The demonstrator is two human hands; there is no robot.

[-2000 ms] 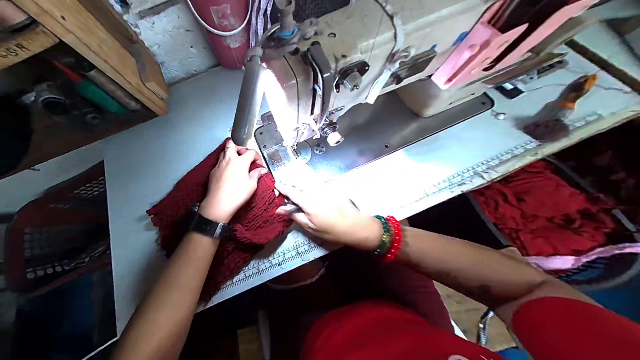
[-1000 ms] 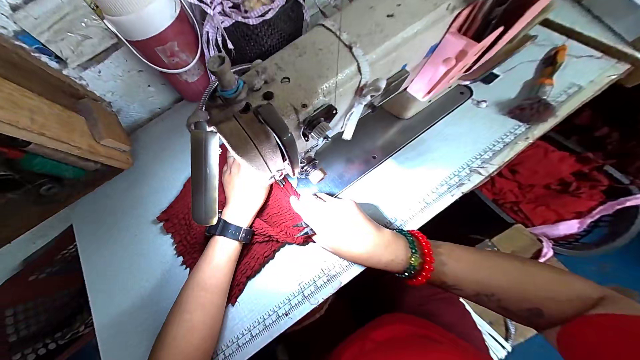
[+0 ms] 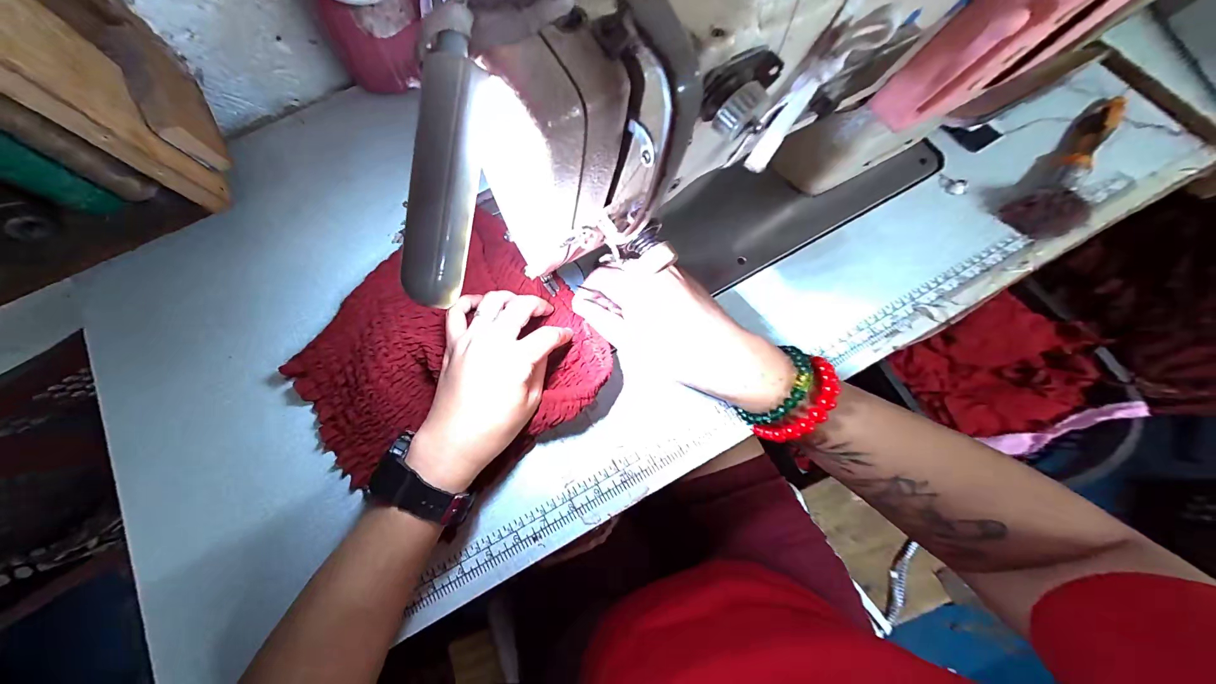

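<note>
Dark red crinkled fabric lies bunched on the pale table, its upper part under the head of a sewing machine. My left hand presses on the fabric just left of the needle area, fingers bent and spread, palm down. My right hand is at the fabric's right edge, close to the presser foot; glare from the lamp washes out part of it. Whether its fingers pinch the cloth cannot be seen. The needle itself is not distinct.
Measuring tape markings run along the table's front edge. A brush with an orange handle lies at the back right. Wooden shelving stands at the left, and a pink container behind. Red cloth sits in a basket below the table.
The fabric has been turned and bunched differently under the machine head. My left hand has come out from behind the lamp onto the cloth's front part. The view has shifted noticeably.
</note>
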